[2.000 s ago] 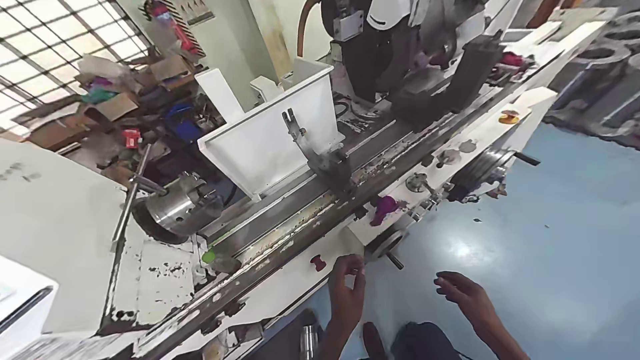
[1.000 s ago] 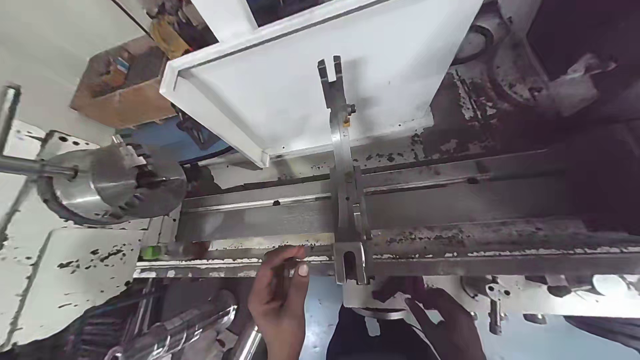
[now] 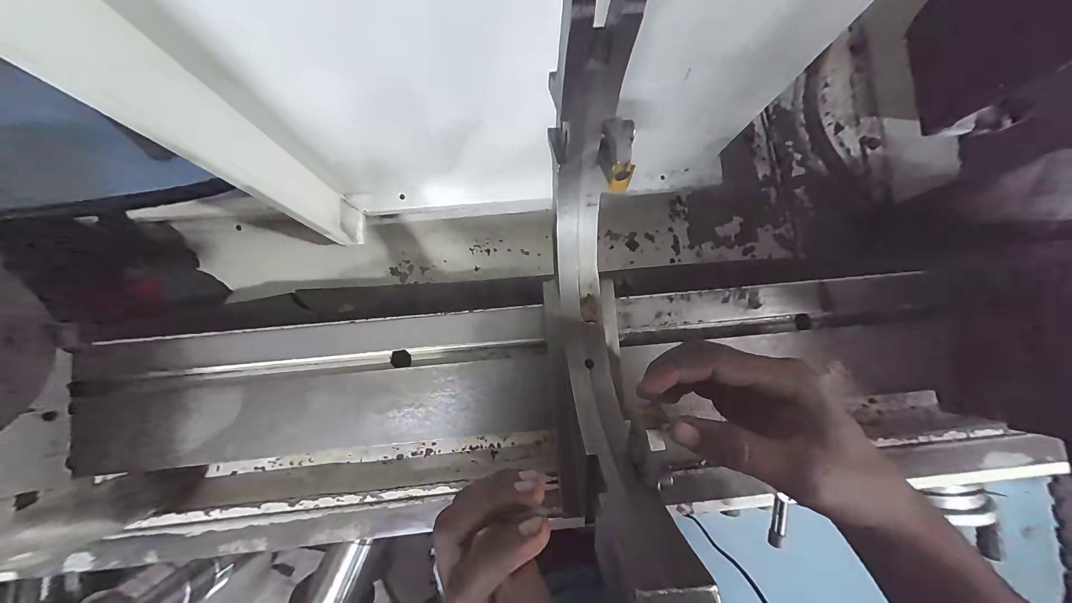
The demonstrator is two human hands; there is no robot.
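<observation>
A curved steel steady-rest frame (image 3: 578,251) stands across the steel ways of a machine bed (image 3: 335,402), its forked end at the top of the view. My right hand (image 3: 754,427) is at the frame's right side, thumb and fingertips around a small brownish part near the lower arm; how firmly it is gripped is unclear. My left hand (image 3: 494,536) is low, just left of the frame's base at the front edge of the bed, fingertips curled near a small piece that cannot be made out. A clamp with a yellow tip (image 3: 620,167) sits higher on the frame.
A white sheet-metal guard (image 3: 452,100) rises behind the bed, with a slanting brace (image 3: 243,142) at the left. Part of a round metal body (image 3: 21,352) shows at the left edge. Shiny cylindrical bars (image 3: 343,569) lie below the bed's front. A black cable (image 3: 729,557) hangs at lower right.
The view has come much closer to the bed and frame. My right hand has moved up from the frame's front end to its right side. My left hand is now beside the frame's base.
</observation>
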